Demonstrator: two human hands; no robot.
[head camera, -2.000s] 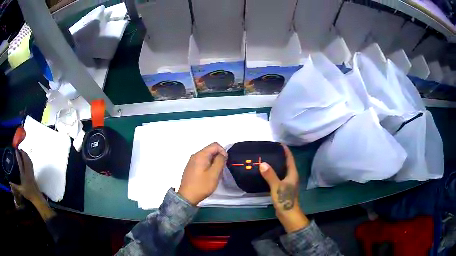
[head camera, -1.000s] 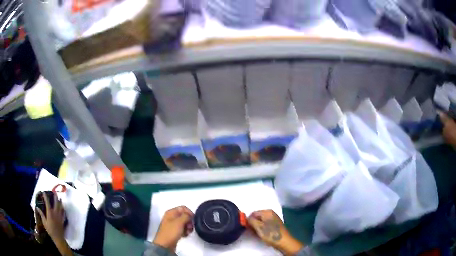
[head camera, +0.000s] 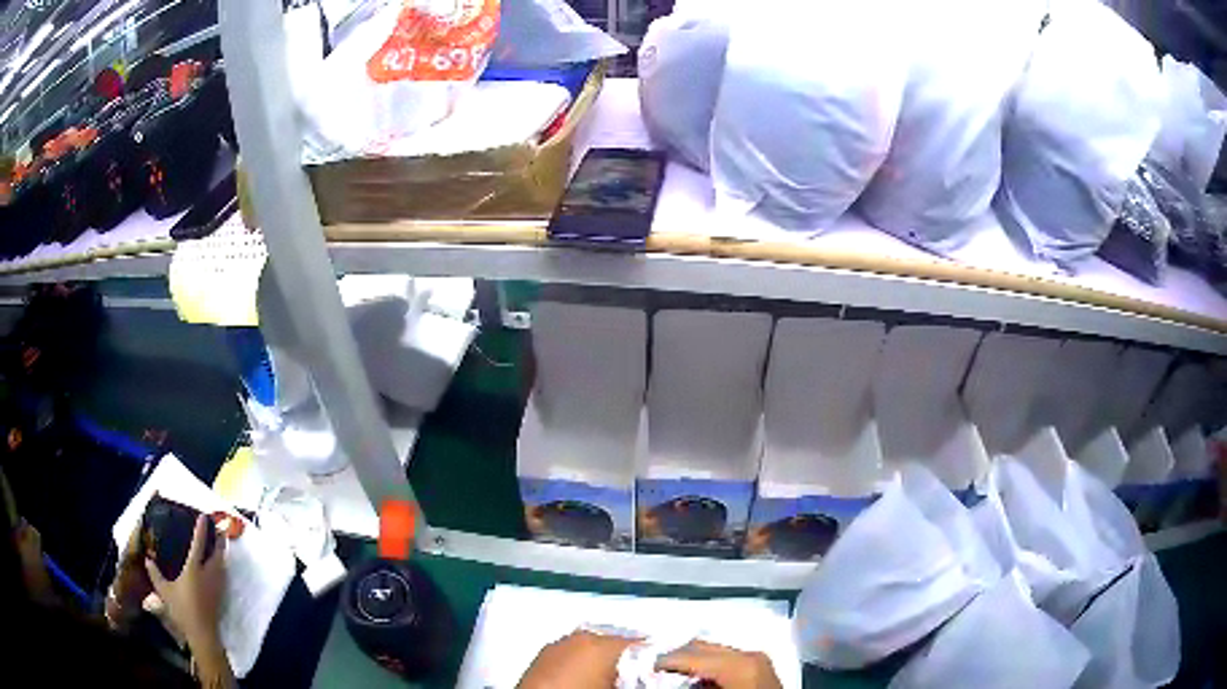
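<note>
My left hand and my right hand are at the bottom edge, partly cut off, over the white sheet stack. Both hands hold a crumpled white piece between them; whether it is a bag or a cloth I cannot tell. No speaker shows in my hands. A black speaker with an orange strap stands left of the stack. Filled white bags stand in a group to the right.
Open retail boxes stand in a row behind. The shelf above holds a dark flat device, a cardboard tray and filled white bags. A metal post rises at left. Another person's hands hold a speaker at far left.
The view has tilted up, showing more of the shelf. The speaker seen between my hands is out of sight, and my hands are now together on a white piece.
</note>
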